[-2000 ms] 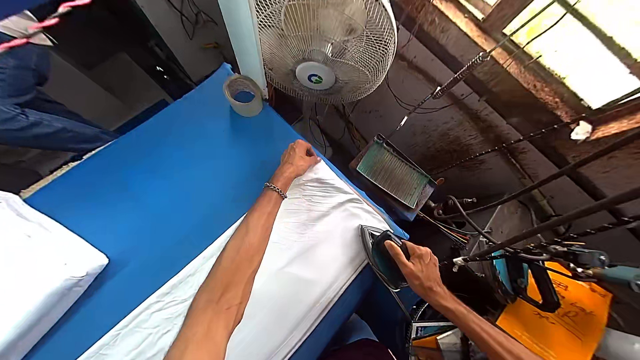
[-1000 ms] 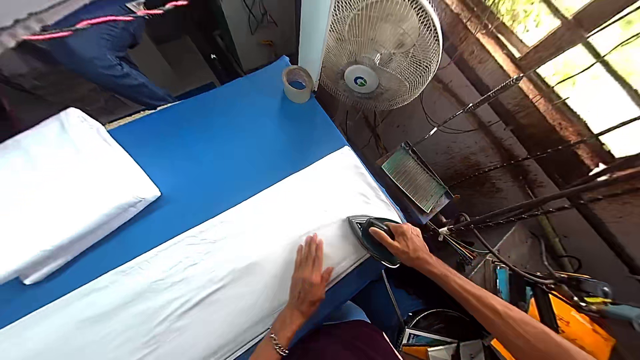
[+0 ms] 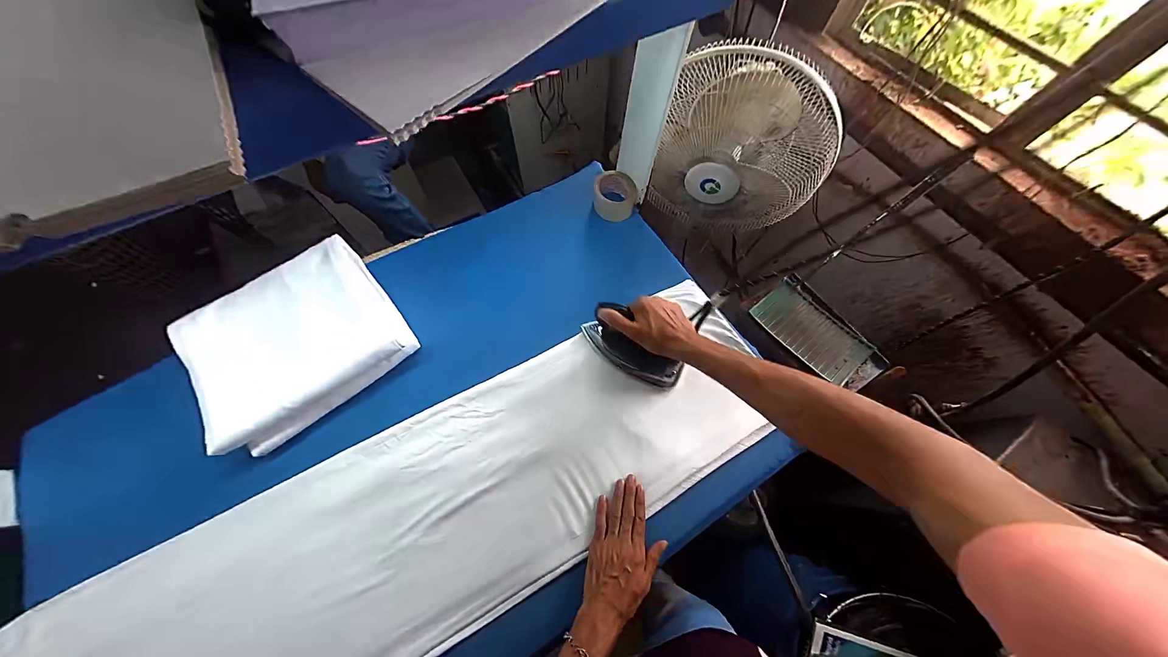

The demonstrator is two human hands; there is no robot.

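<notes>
A long strip of folded white cloth [image 3: 438,484] lies diagonally across the blue-covered table [image 3: 511,265], with wrinkles near its middle. My right hand [image 3: 652,326] grips the handle of a dark clothes iron [image 3: 630,354], which rests on the cloth near its far end, at the edge away from me. My left hand [image 3: 620,552] lies flat, palm down, over the cloth's near edge, fingers pointing away from me and holding nothing. A folded white cloth bundle [image 3: 292,347] sits on the table to the left, apart from the strip.
A tape roll [image 3: 615,196] stands at the table's far corner beside a pale post [image 3: 652,109]. Behind it is a white fan [image 3: 739,137]. Right of the table are a metal-framed panel [image 3: 815,333] and hanging cables. A shelf with more cloth [image 3: 411,64] overhangs the far side.
The iron in my right hand has moved from the cloth's near edge across to its far edge. My left hand, earlier at the cloth's far end, now lies at the near edge. The view has shifted.
</notes>
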